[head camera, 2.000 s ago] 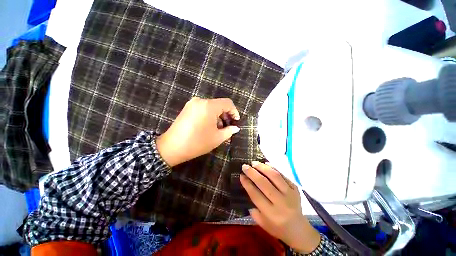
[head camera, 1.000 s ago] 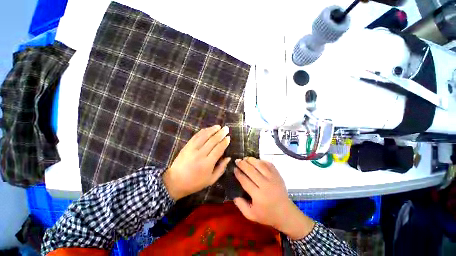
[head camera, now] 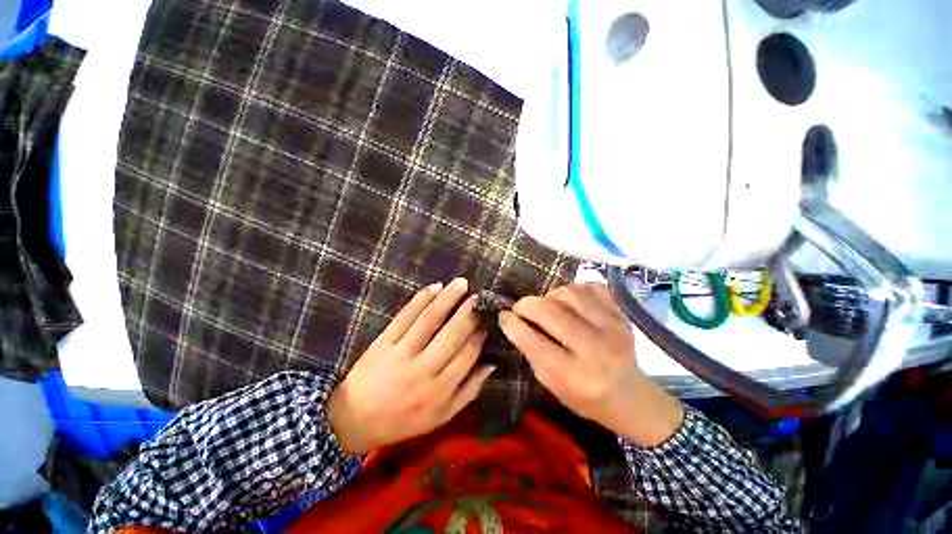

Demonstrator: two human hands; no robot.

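Observation:
The dark plaid garment panel (head camera: pixel 303 177) lies flat on the white table, its right part beside the sewing machine head (head camera: pixel 658 136). My left hand (head camera: pixel 412 365) lies flat on the panel near its front edge, fingers pointing up and right. My right hand (head camera: pixel 590 360) has thumb and fingers pinched on a small dark fold of cloth (head camera: pixel 488 304) beside my left fingertips. Whether the fold belongs to the panel or is a separate piece, I cannot tell. The needle area is hidden behind the machine head.
Scissors with a green and a yellow handle loop (head camera: pixel 699 299) lie right of my right hand. A curved metal part (head camera: pixel 861 302) hangs in front of the machine. A plaid heap (head camera: pixel 33 209) is at the left table edge, with blue crates (head camera: pixel 99 422) below.
The camera view has moved closer to the machine head. My right fingers have moved from lying on the cloth to pinching the dark fold. My left hand stays flat on the panel.

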